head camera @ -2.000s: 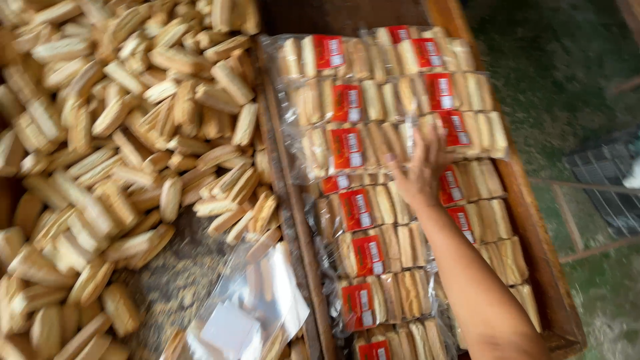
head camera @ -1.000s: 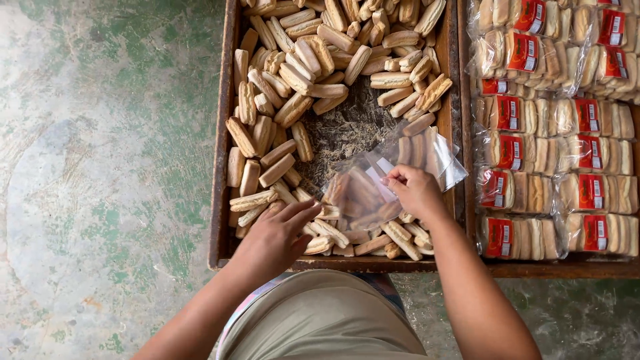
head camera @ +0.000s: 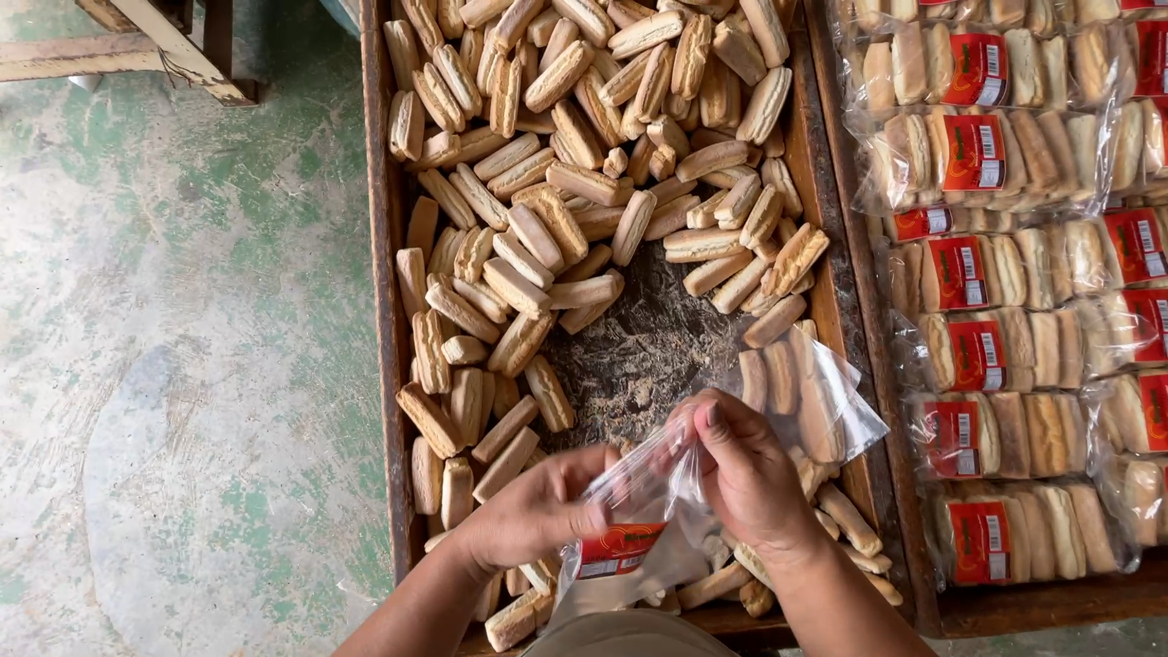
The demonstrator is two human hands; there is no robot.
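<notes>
Between my two hands is a clear plastic bag (head camera: 671, 511) with a red printed label (head camera: 620, 552); no biscuits are plainly visible inside it. The fingers of my left hand (head camera: 557, 506) grip one side of its gathered mouth. My right hand (head camera: 753, 470) pinches the other side between thumb and fingers. Beneath and around both hands lie loose oblong biscuits (head camera: 520, 338) in a wooden tray (head camera: 388, 365). More flat clear plastic (head camera: 826, 401) rests over biscuits just beyond my right hand. Part of the bag's lower end is hidden near my body.
To the right, a second wooden tray (head camera: 1031, 611) holds rows of filled biscuit packs (head camera: 990, 351) with red labels. Crumbs (head camera: 630, 347) cover the first tray's bottom. A wooden stand's leg (head camera: 196, 55) is on the worn green floor (head camera: 228, 274) at the upper left.
My right hand was over the packed rows, then at flat plastic in the biscuit tray. My left hand has left the loose biscuits, and both hands now hold a labelled bag.
</notes>
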